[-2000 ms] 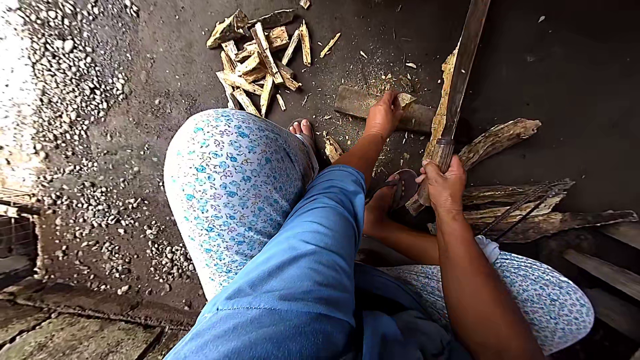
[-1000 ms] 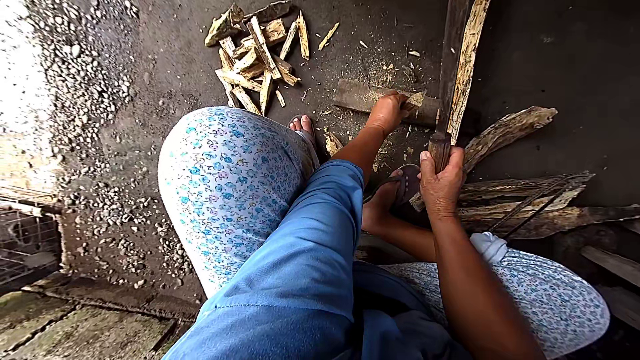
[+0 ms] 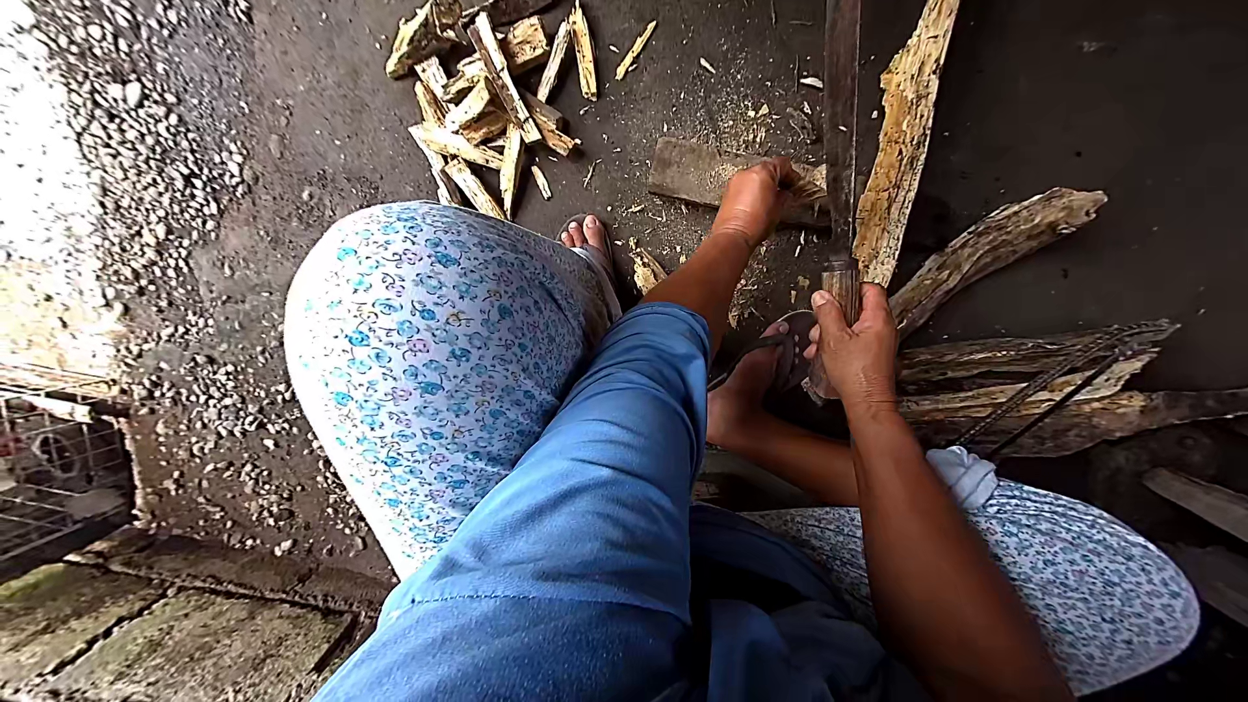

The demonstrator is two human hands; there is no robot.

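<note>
My right hand (image 3: pixel 858 341) is closed around the wooden handle of a machete (image 3: pixel 840 127), whose long dark blade points toward the top of the view. My left hand (image 3: pixel 759 200) reaches down over a flat wooden block (image 3: pixel 687 174), its fingers at a small piece of split wood (image 3: pixel 811 185) by the block's right end. Just right of the blade lies a long, pale strip of split wood (image 3: pixel 902 136). Wood chips and dust are scattered on and around the block.
A heap of split wood sticks (image 3: pixel 487 107) lies at the upper left. Rough wood lengths (image 3: pixel 1004 244) lie at the right, with a dark cord (image 3: pixel 1048 390) over some. A sandalled foot (image 3: pixel 746 390) is close below the block. Gravel, a wire cage (image 3: pixel 58 468) and stone slabs (image 3: pixel 185 634) are at left.
The machete in my right hand has gone from slanted two seconds ago to nearly upright in the view. My left hand has stayed at the block's right end.
</note>
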